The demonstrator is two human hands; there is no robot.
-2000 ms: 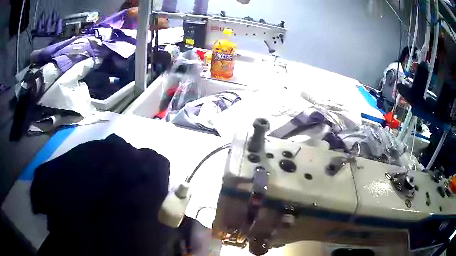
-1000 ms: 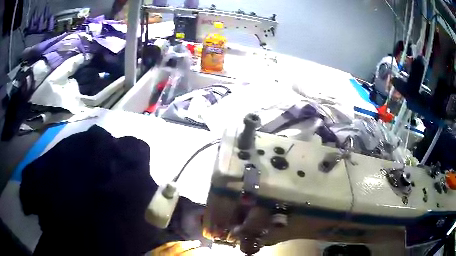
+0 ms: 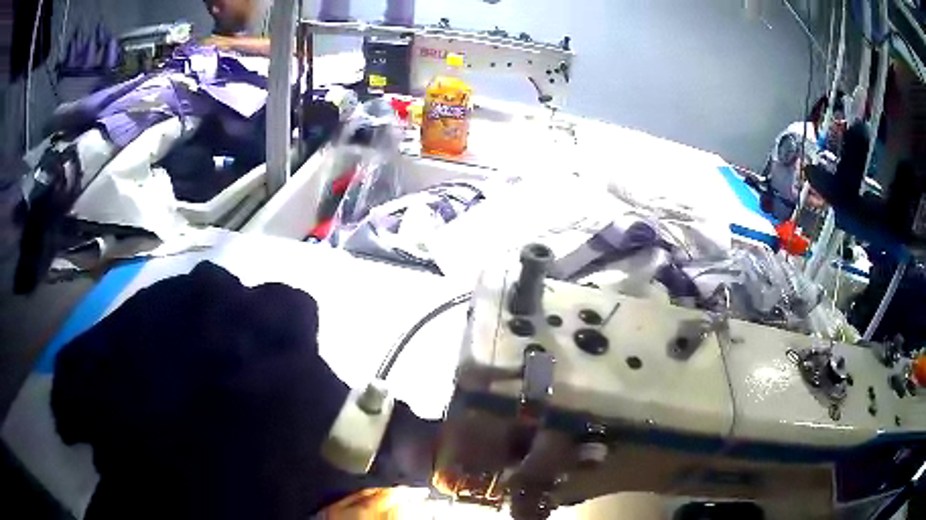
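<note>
A dark fabric piece (image 3: 193, 396) lies bunched on the white table, left of the sewing machine (image 3: 630, 376), and runs down past the bottom edge. The pale lamp block (image 3: 358, 432) hangs on its bent cable in front of the cloth. The needle area (image 3: 467, 482) is brightly lit at the bottom edge and partly cut off. Blurred, warm-toned patches beside it, at the cloth's right end, may be parts of a hand. I cannot tell which hand, or what it holds. No hand shows clearly.
An orange drink bottle (image 3: 446, 110) stands behind. A plastic-wrapped pile (image 3: 751, 279) lies behind the machine head. Purple and white cloth (image 3: 132, 122) is heaped at the far left, beside an upright post (image 3: 281, 102). A person (image 3: 236, 15) is partly visible at the top left, another person (image 3: 792, 157) at right.
The view shifts left-down, then back. The dark cloth's heap has changed outline slightly. A warm-toned patch now shows at the bottom edge left of the needle area. A person's head appears at the top left.
</note>
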